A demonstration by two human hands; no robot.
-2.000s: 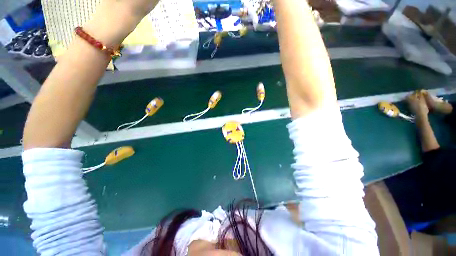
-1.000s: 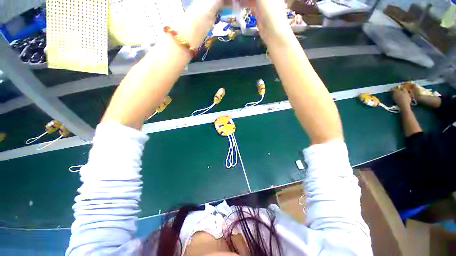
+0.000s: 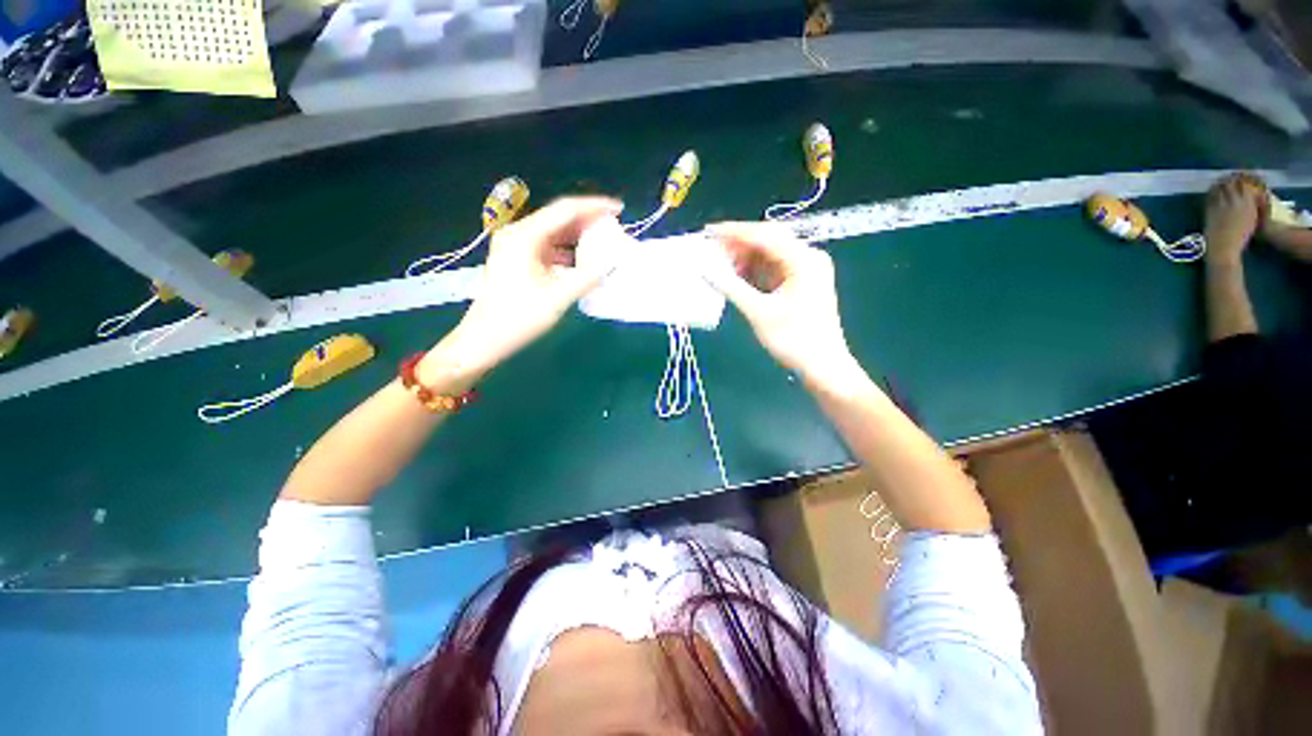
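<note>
A small white sheet or cloth-like piece (image 3: 656, 282) is stretched between my two hands above the green surface (image 3: 547, 431). My left hand (image 3: 544, 273) pinches its left end, and my right hand (image 3: 777, 295) pinches its right end. A white cord loop (image 3: 675, 377) shows below the white piece; the unit it belongs to is hidden behind it. A yellow unit (image 3: 334, 360) with a white cord lies on the near surface to the left. Several more yellow units lie beyond or along the white rail, such as one at the centre (image 3: 681, 178) and one at the right (image 3: 1117, 216).
A white compartmented tray (image 3: 417, 55) and a pale yellow sheet (image 3: 180, 43) are at the upper left, by a grey frame bar (image 3: 137, 216). An open brown carton (image 3: 993, 503) stands at the near edge, right. Another person's hand (image 3: 1230, 219) is at the far right.
My hands have come down from the top edge of view to over the near surface, now with the white piece between them. The view has shifted, and the hanging sheet shows less.
</note>
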